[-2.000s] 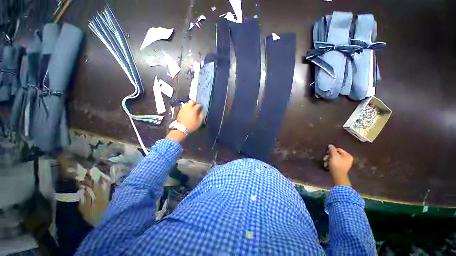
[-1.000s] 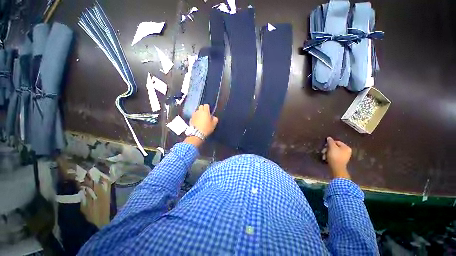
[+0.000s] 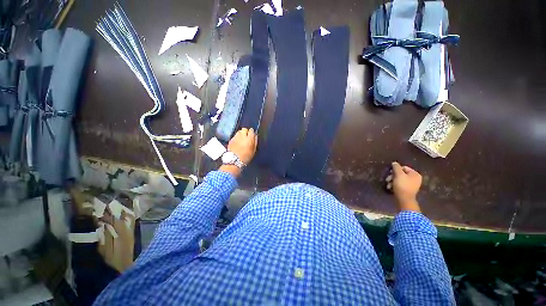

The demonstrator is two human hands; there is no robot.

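Observation:
Several long, slightly curved dark navy denim panels (image 3: pixel 288 89) lie side by side on the table. A short pale blue-grey denim stack (image 3: pixel 233 104) with a rounded end lies along the left of the leftmost panel. My left hand (image 3: pixel 243 145), with a watch on the wrist, is at the lower end of that leftmost panel. Its fingers are bent on the cloth; whether they grip it cannot be told. My right hand (image 3: pixel 405 180) is curled on the table right of the panels, with nothing seen in it.
A tied pale blue bundle (image 3: pixel 409 54) lies at upper right, above a small open box (image 3: pixel 439 130) of tiny bits. A strip hank (image 3: pixel 145 77) and white paper scraps (image 3: pixel 178 37) lie left. Large rolled bundles (image 3: pixel 63 107) are at far left. The table's near edge (image 3: pixel 467 228) crosses below.
Since two seconds ago, my left hand has moved from the short pale stack to the leftmost panel's lower end, and a white scrap beside it is uncovered. My right hand has barely moved.

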